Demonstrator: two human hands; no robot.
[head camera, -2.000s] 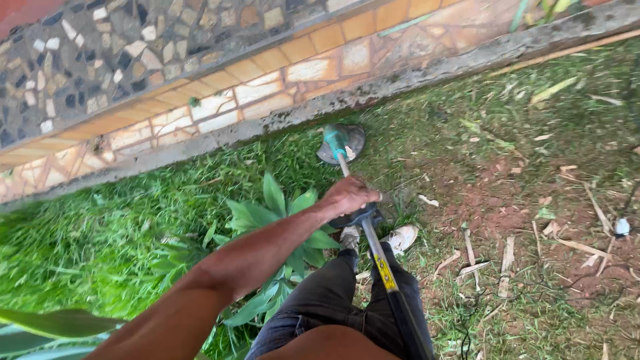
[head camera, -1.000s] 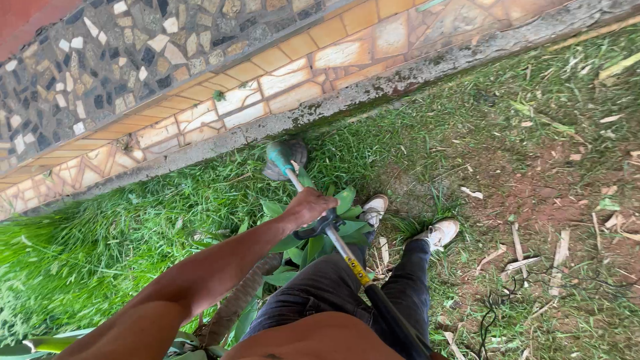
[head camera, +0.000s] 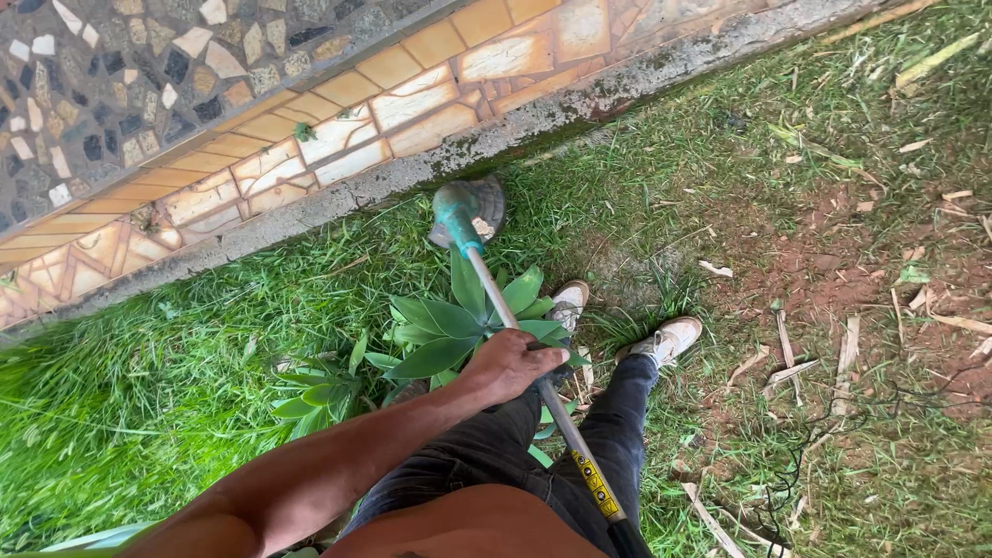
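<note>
My left hand (head camera: 511, 364) is closed around the front handle of a string trimmer, whose metal shaft (head camera: 570, 426) runs diagonally from the lower right. At its far end, the green trimmer head (head camera: 457, 213) and dark guard (head camera: 490, 205) are low over the grass beside a concrete edging. The cutting line cannot be seen. Yellow warning stickers (head camera: 595, 484) mark the shaft near its black rear part (head camera: 628, 536). My right hand is out of view. Broad leaves of a green succulent plant (head camera: 442, 329) spread under the shaft, left of my shoes.
A tiled wall base (head camera: 349, 139) and mossy concrete edging (head camera: 527, 128) cross the upper part. Tall grass (head camera: 101, 434) grows at left. Dry husks (head camera: 846, 356) and a thin dark cable (head camera: 787, 473) lie at right. My shoes (head camera: 673, 339) stand on short grass.
My feet stand farther apart than two seconds ago. The trimmer head has moved left along the wall base relative to my feet since the first frame. My left hand has kept its hold.
</note>
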